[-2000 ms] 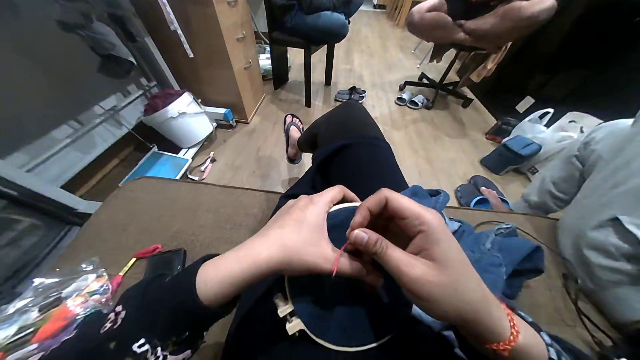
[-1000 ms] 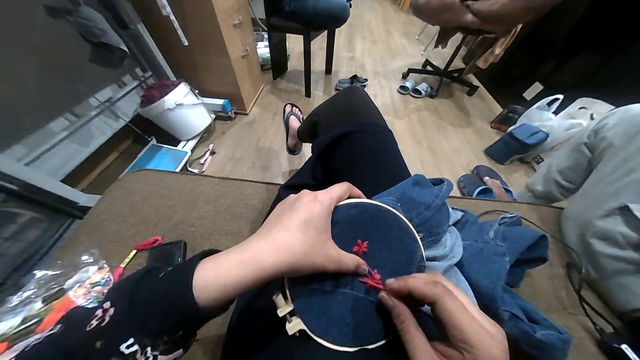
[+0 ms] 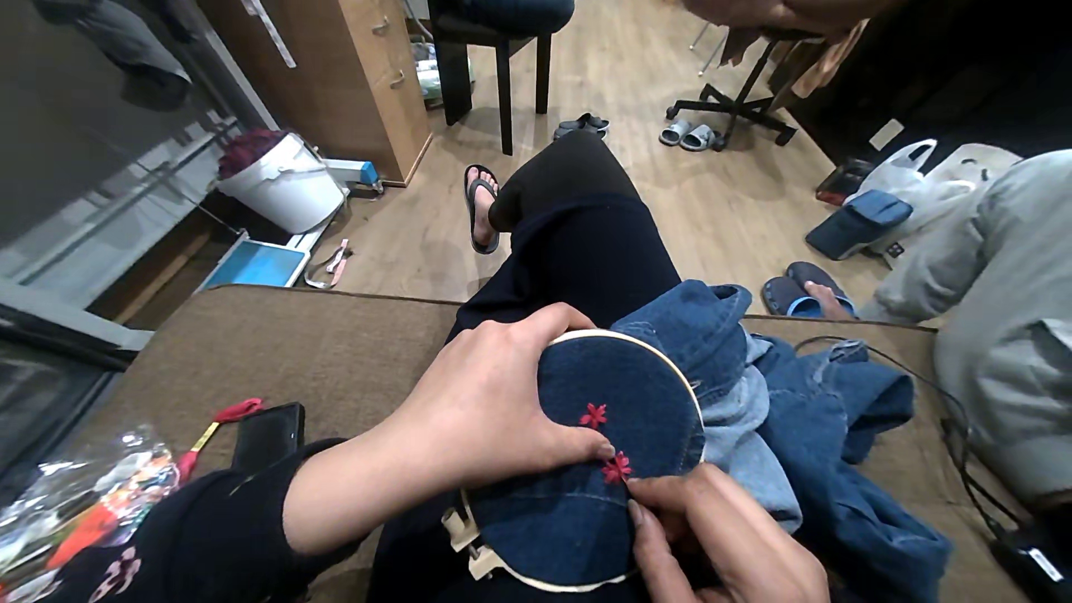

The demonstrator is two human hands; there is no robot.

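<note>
A wooden embroidery hoop holds dark blue denim taut over my lap. Two red flower motifs are stitched on it, an upper one and a lower one. My left hand grips the hoop's left side, its thumb lying on the cloth beside the lower flower. The thumb and index fingertips of my right hand pinch together at that flower's lower edge; whatever lies between them is too small to make out. The hoop's screw clamp is at lower left. Loose denim spreads to the right.
On the brown couch to my left lie a black phone, a skein of red thread and a plastic bag of colourful threads. A cable runs along the right, near a seated person's grey-clothed leg.
Two seconds ago my right hand was raised over the hoop with red thread at its fingers. It has since moved down to the lower flower, and both flowers are uncovered.
</note>
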